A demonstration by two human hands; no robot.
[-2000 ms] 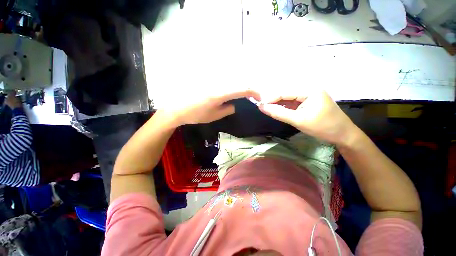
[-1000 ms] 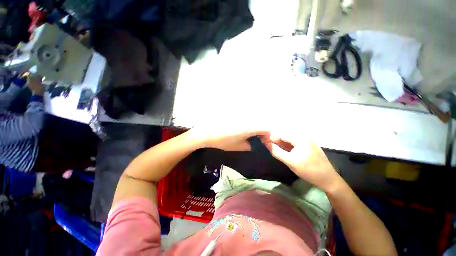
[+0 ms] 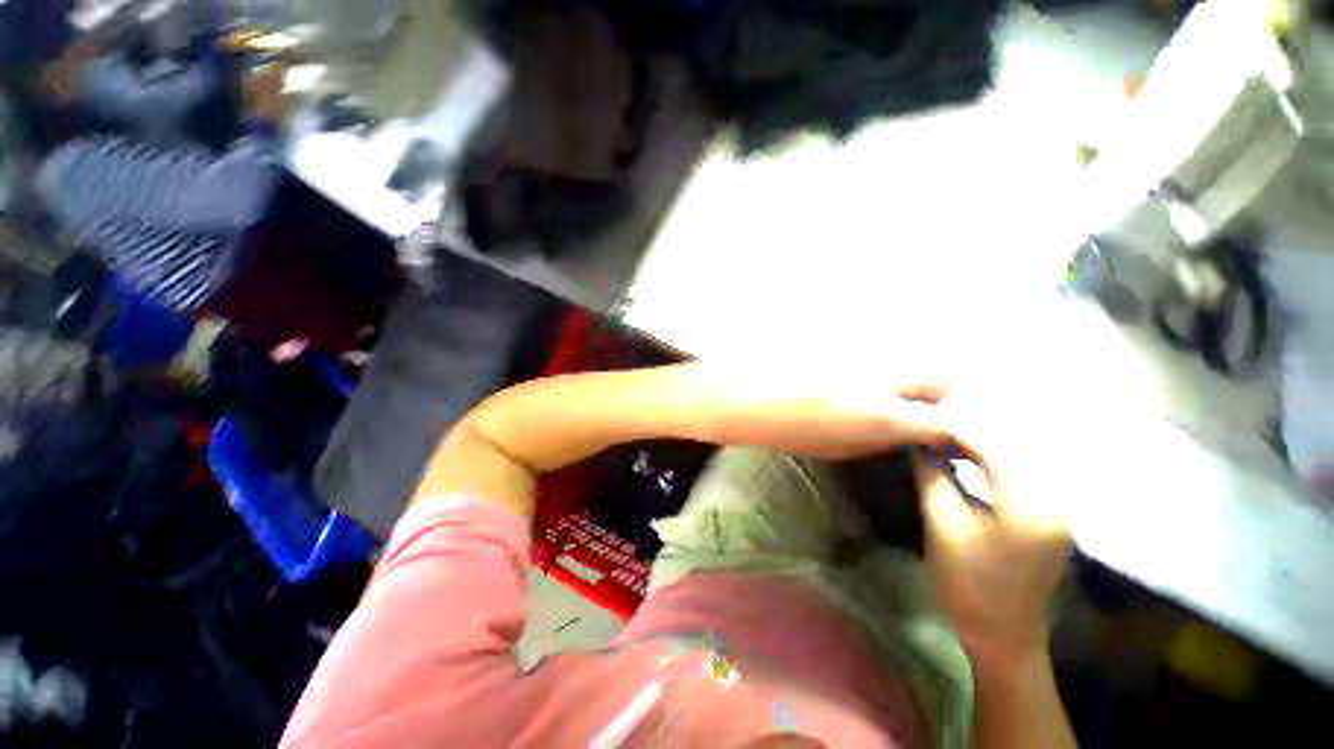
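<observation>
My left hand [image 3: 892, 422] and my right hand [image 3: 995, 542] meet at the front edge of the white table, fingertips together. Dark cloth [image 3: 881, 490] hangs below my fingers over my lap. Both hands seem to hold its upper edge, but the frame is blurred and the grip is partly hidden. A small white spot shows between the fingers of my right hand.
The sewing machine head [image 3: 1222, 139] stands at the upper right, with black-handled scissors [image 3: 1236, 315] and a white cloth [image 3: 1309, 344] beside it. Dark cloth pieces [image 3: 863, 59] lie at the back. Red [image 3: 585, 568] and blue [image 3: 271, 505] baskets are below left. A striped sleeve shows at left.
The view has turned, bringing the machine head into sight at the upper right. My hands appear farther right, still close together, and my right hand now points more upward.
</observation>
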